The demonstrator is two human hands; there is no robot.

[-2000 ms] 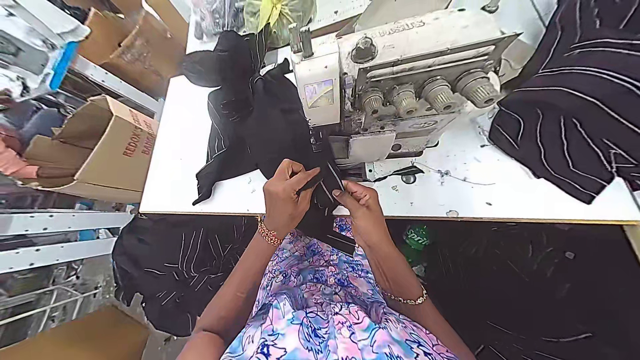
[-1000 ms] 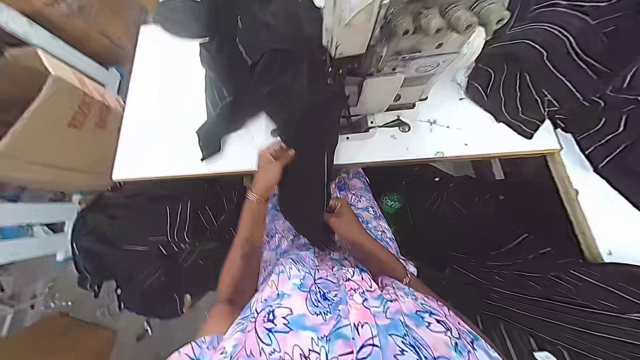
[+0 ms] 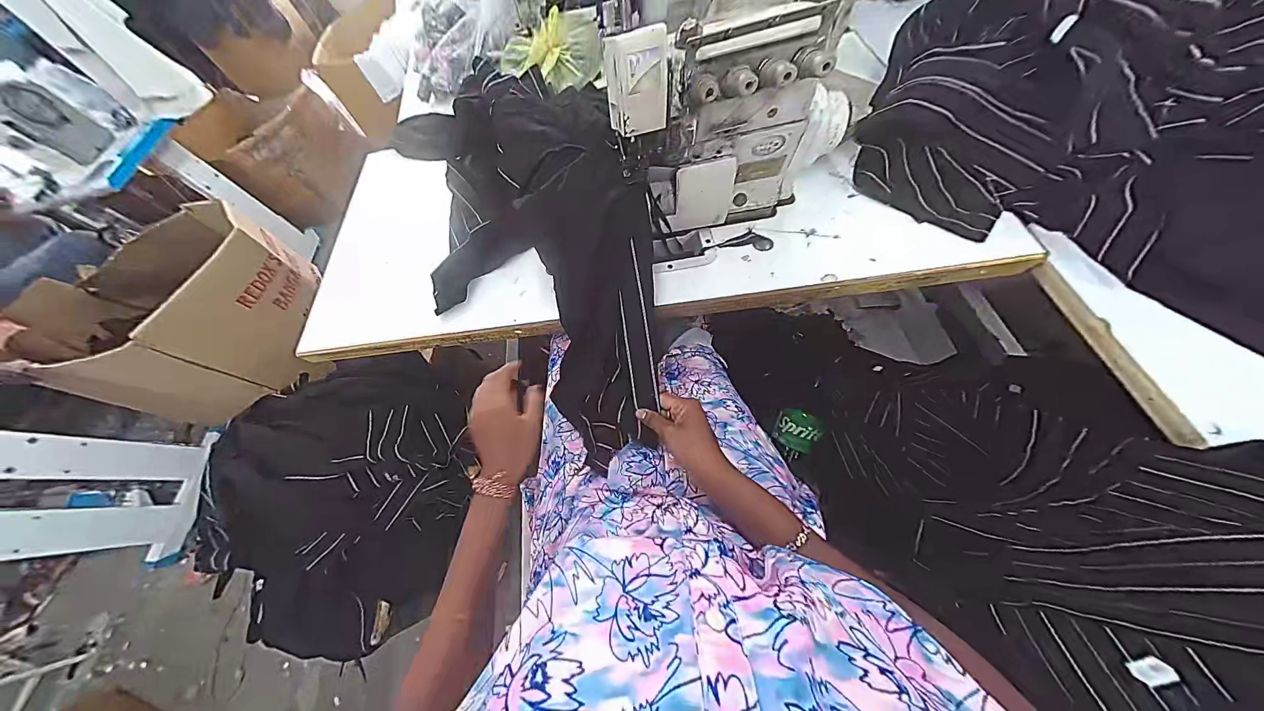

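Observation:
A black garment with thin white stripes (image 3: 592, 257) runs from under the presser foot area of an overlock sewing machine (image 3: 736, 138) and hangs over the table's front edge onto my lap. My right hand (image 3: 686, 430) pinches its right edge between thumb and fingers. My left hand (image 3: 506, 420) is raised just left of the cloth, fingers partly bent and apart, with no cloth visible in it. Small black-handled snips (image 3: 755, 240) lie on the white table (image 3: 375, 286), in front of the machine.
Striped black cloth (image 3: 1007, 128) is heaped at the right, with more piles below the table on the left (image 3: 336, 494) and right (image 3: 987, 464). A cardboard box (image 3: 188, 306) stands at the left. A green bottle (image 3: 796, 432) is beside my lap.
Two seconds ago both hands were at the cloth close to the machine; now they are lower, over my lap. My left hand, at the cloth's edge one second ago, is now apart from it.

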